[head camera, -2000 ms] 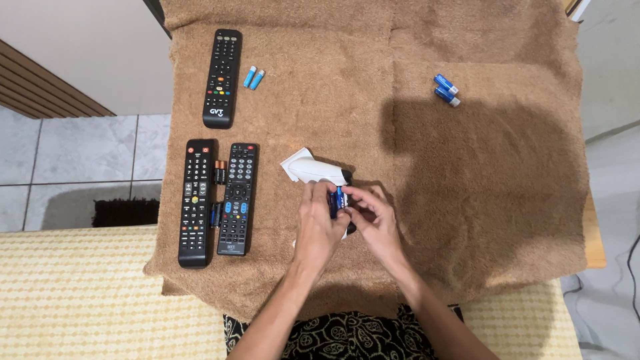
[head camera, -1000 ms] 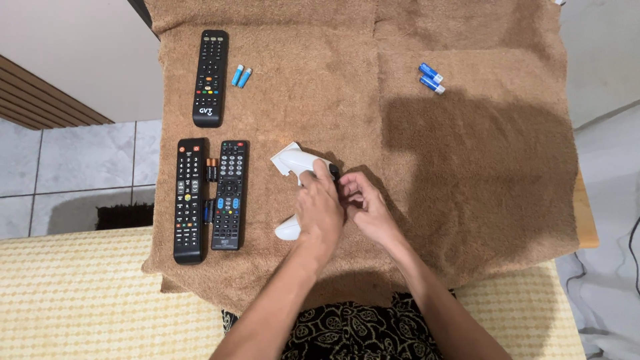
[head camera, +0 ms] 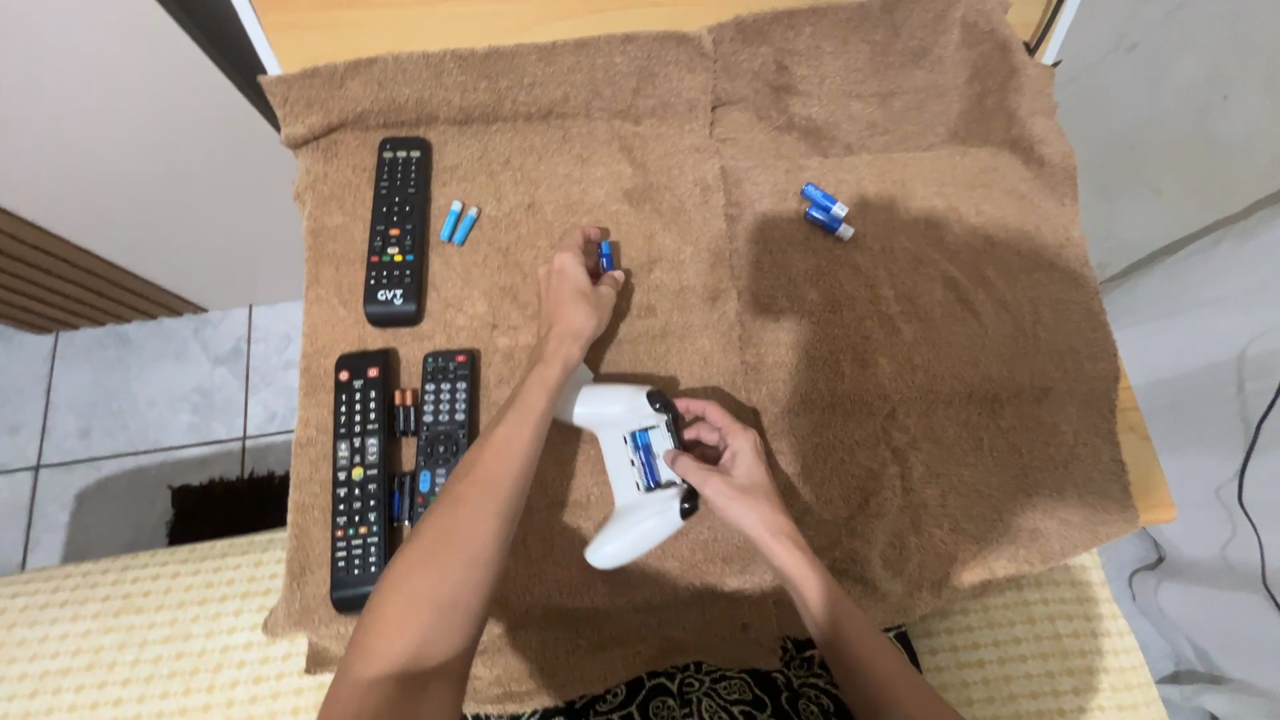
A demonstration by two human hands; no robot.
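Observation:
My left hand [head camera: 580, 295] holds a blue battery [head camera: 606, 257] between its fingers, above the towel's middle. With fingers and thumb, my right hand [head camera: 722, 452] grips the black-edged side of a white game controller [head camera: 622, 500], which lies back up. Its battery bay is uncovered and has blue battery cells [head camera: 648, 458] in it. A white piece [head camera: 578, 385] shows partly behind my left forearm, by the controller's upper grip. Two light-blue batteries [head camera: 459, 223] lie left of my left hand, and two blue batteries [head camera: 825, 211] lie to the upper right.
A black remote control [head camera: 398, 232] lies at the upper left of the brown towel [head camera: 640, 120]. Two more black remotes [head camera: 360, 480] [head camera: 446, 420] lie below it, with batteries [head camera: 404, 412] between them. My left forearm partly covers the right one. A wooden table edge [head camera: 1145, 460] shows at the right.
My left hand has moved from the controller up and away, now with a blue battery in it. The controller's bay, earlier hidden by my hands, shows. The view has shifted.

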